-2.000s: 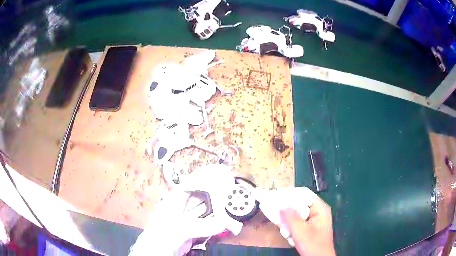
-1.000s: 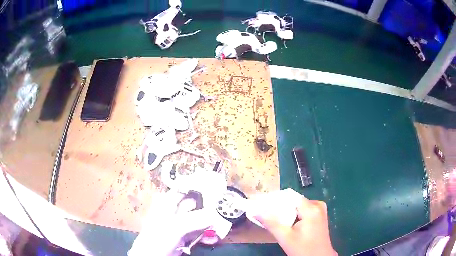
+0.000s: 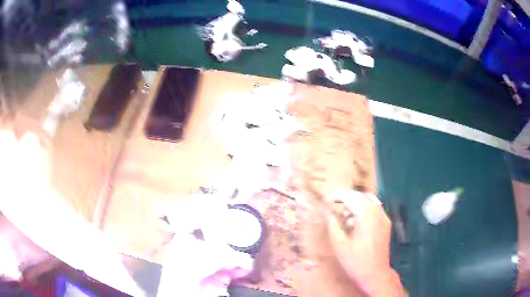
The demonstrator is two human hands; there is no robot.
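Note:
My left hand (image 3: 203,261), in a white glove, is at the bottom and holds a white model motorcycle. Its wheel (image 3: 243,230), a black ring with a pale, overexposed hub, points towards the right. My right hand (image 3: 363,238) is over the right part of the brown board (image 3: 325,174), fingers curled, with white on the fingers. It is blurred, and I cannot tell if it pinches anything. A white glue bottle (image 3: 440,207) with a yellow-green tip lies on the green surface to its right.
White body assemblies (image 3: 255,127) lie overlapping on the board, washed out by glare. A black smartphone (image 3: 174,104) lies upper left, beside a reflective panel (image 3: 70,145). Line units (image 3: 318,65) stand along the green belt at the back. A dark bar (image 3: 400,223) lies right of my right hand.
The glue bottle now lies on the green surface, away from my right hand. My right hand has moved away from the wheel. The view has shifted and blurred.

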